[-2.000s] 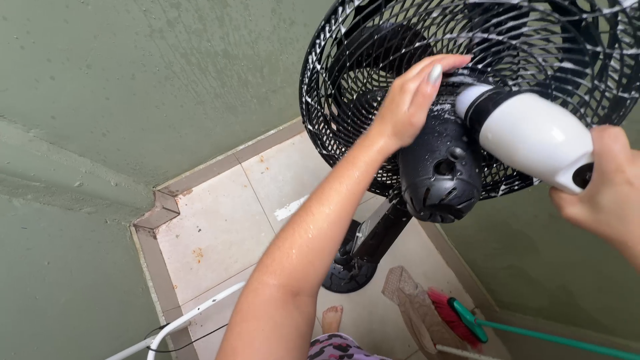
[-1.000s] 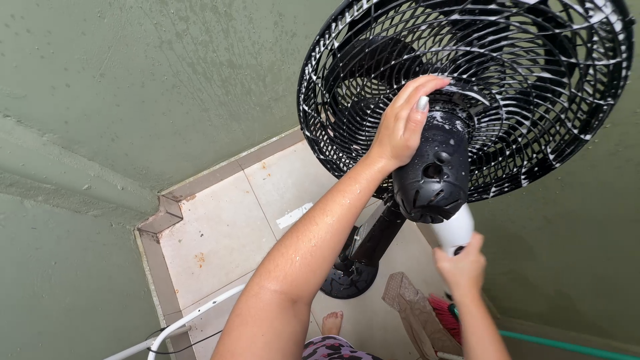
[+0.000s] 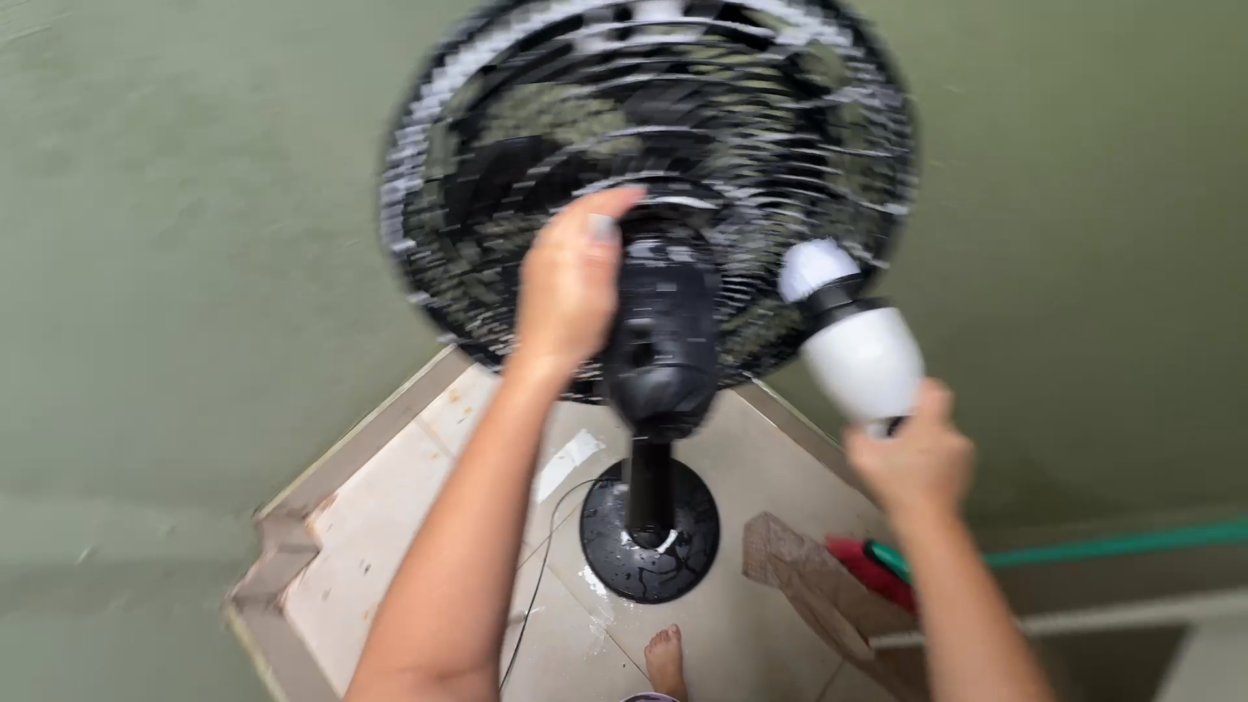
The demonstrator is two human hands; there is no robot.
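Observation:
A black pedestal fan (image 3: 663, 331) stands with its back towards me, white foam on the wire guard (image 3: 429, 127); the picture is blurred there. My left hand (image 3: 570, 283) grips the fan at the left of the motor housing, fingers near the hub of the guard. In my right hand (image 3: 916, 448) is the handle of a white and black handheld electric scrubber (image 3: 863, 361). Its pale brush head (image 3: 817, 268) points up beside the lower right part of the guard; whether it touches the guard I cannot tell. Drops of water lie on the round fan base (image 3: 648, 575).
Green walls (image 3: 195, 244) meet the tiled floor (image 3: 721, 624) around the fan. A dark cord (image 3: 534, 604) runs left of the base. To the right lie a brown cloth (image 3: 780, 556) and a red broom head (image 3: 873, 575) with a green handle (image 3: 1111, 543). A bare foot (image 3: 665, 653) is near the base.
The scrubber, partly hidden behind the motor housing a second ago, has come out to the right of it in my right hand. The view has shifted, and the fan's base shows fully.

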